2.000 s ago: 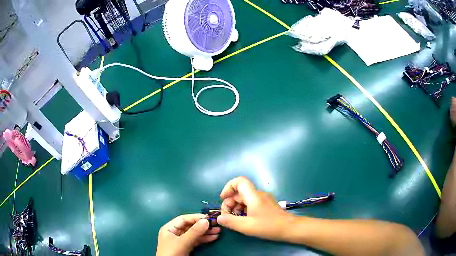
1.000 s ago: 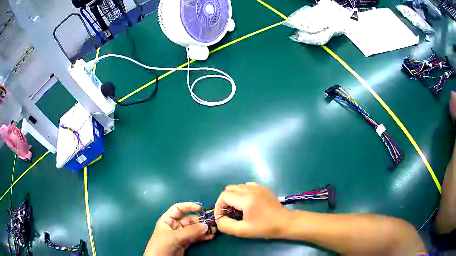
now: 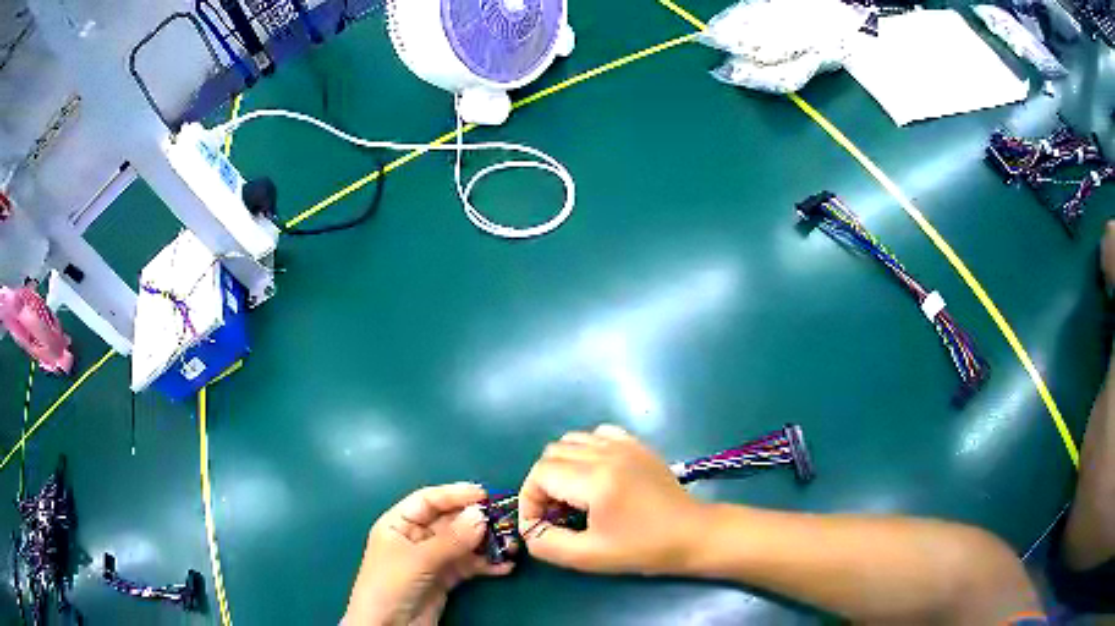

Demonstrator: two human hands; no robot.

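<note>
My left hand (image 3: 422, 550) holds a small black connector housing (image 3: 499, 538) between thumb and fingers at the bottom centre. My right hand (image 3: 611, 504) is closed on the thin wires just right of the housing; a reddish wire shows below its fingertips. The wire harness (image 3: 740, 459) runs out beyond my right hand, with a white band partly showing and a dark wider connector (image 3: 800, 452) at its far end on the mat. The exact wire pinched is hidden by my fingers.
Another harness (image 3: 899, 284) lies at the right near the yellow line. Tangled harnesses (image 3: 1049, 165), a white sheet (image 3: 935, 64) and plastic bags (image 3: 776, 43) lie top right. A fan (image 3: 489, 43) stands at the back, a blue box (image 3: 202, 355) left. Another person's arm (image 3: 1094, 489) is at the right edge.
My left hand has turned the housing more upright. My right hand stays at the wires. The far connector has turned and shifted slightly. The whole view has shifted a little.
</note>
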